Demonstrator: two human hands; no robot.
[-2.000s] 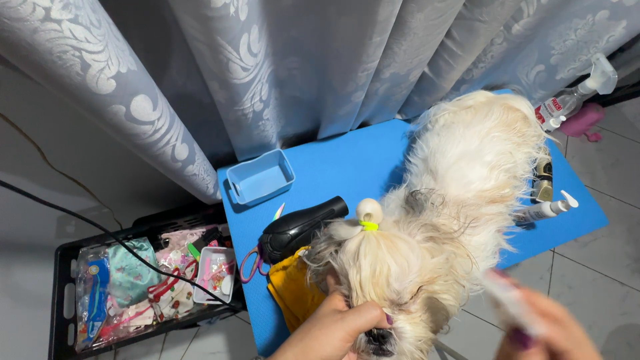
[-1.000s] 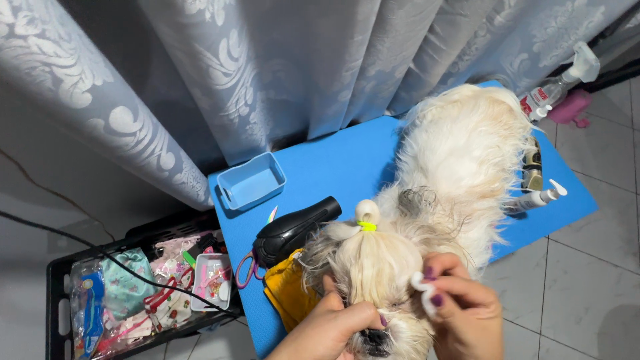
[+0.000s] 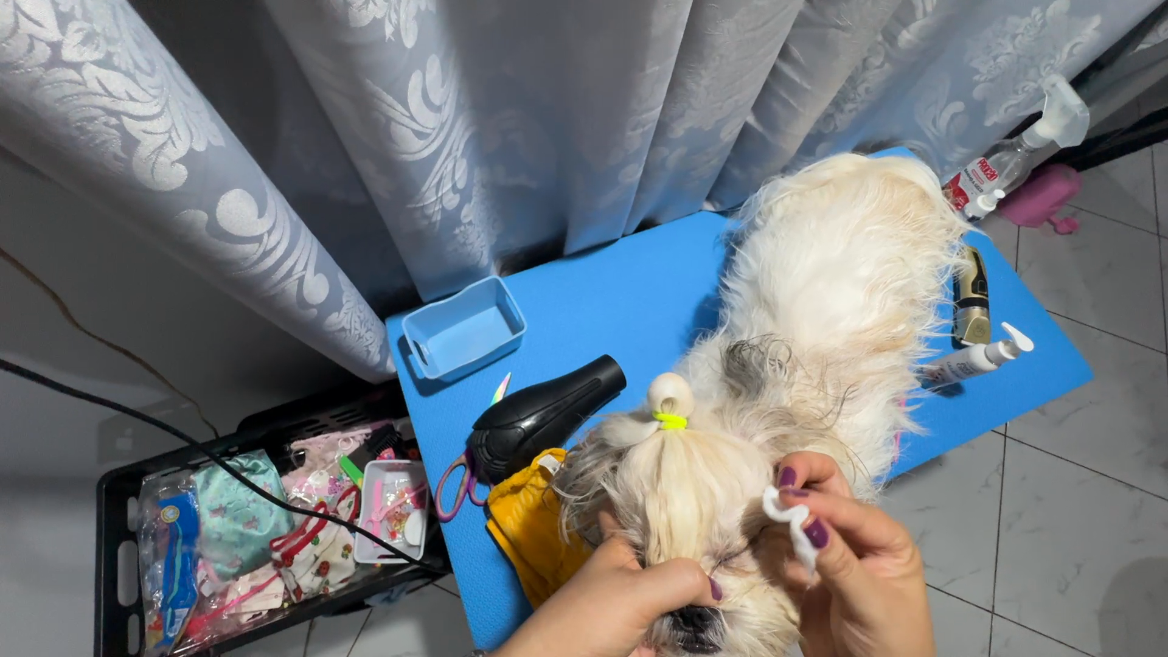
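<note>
A long-haired cream dog (image 3: 839, 265) lies or stands on the blue grooming table (image 3: 630, 274), its head toward me, a topknot tied with a neon yellow band (image 3: 670, 421). My left hand (image 3: 620, 589) grips the dog's muzzle, thumb across it above the black nose; most of its fingers are hidden beneath. Beside the dog's eye on the right, my right hand (image 3: 853, 557) pinches a folded white cotton pad (image 3: 792, 525) between thumb and fingers.
Left of the dog are a black hair dryer (image 3: 538, 415), scissors (image 3: 456, 488), yellow cloth (image 3: 534, 525) and blue bin (image 3: 465, 328). Clippers (image 3: 972, 297) and a pump bottle (image 3: 976, 359) lie right; a spray bottle (image 3: 999, 169) is behind. A black crate (image 3: 119, 547) holds packaged items.
From the lower right, my right hand has come in with the white pad to the side of the dog's face. My left hand has stayed on the muzzle.
</note>
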